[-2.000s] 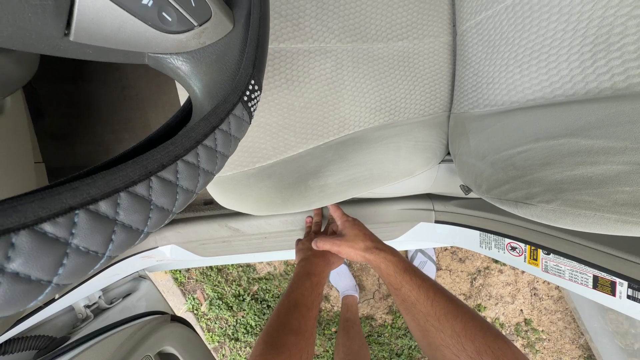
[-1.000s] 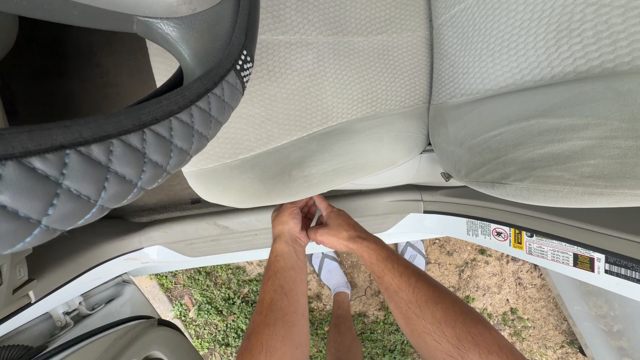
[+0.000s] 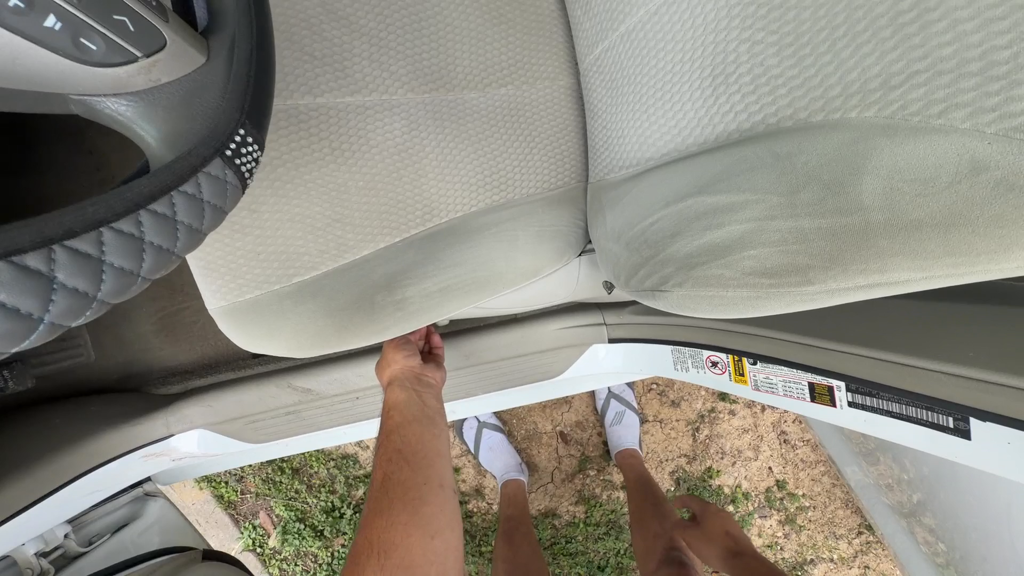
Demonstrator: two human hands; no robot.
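Note:
My left hand (image 3: 412, 356) is at the lower edge of the beige cloth car seat cushion (image 3: 416, 184), above the door sill (image 3: 512, 356). Its fingertips are partly hidden at the cushion's edge, beside a small pale plastic part (image 3: 442, 322); whether they grip it, I cannot tell. My right hand (image 3: 712, 532) is low at the right, outside the car, in front of a lower leg. It is blurred, and no object shows in it.
A steering wheel with a quilted grey cover (image 3: 120, 248) fills the left side. The seat backrest (image 3: 800, 200) is at the right. Below the white door frame (image 3: 624, 364) are grass, dry soil and my feet in white socks and sandals (image 3: 494, 452). An open door (image 3: 120, 528) is at lower left.
My right hand has left the seat edge, where both hands were together, and moved down to the right. My left hand remains at the seat edge. The view has shifted closer.

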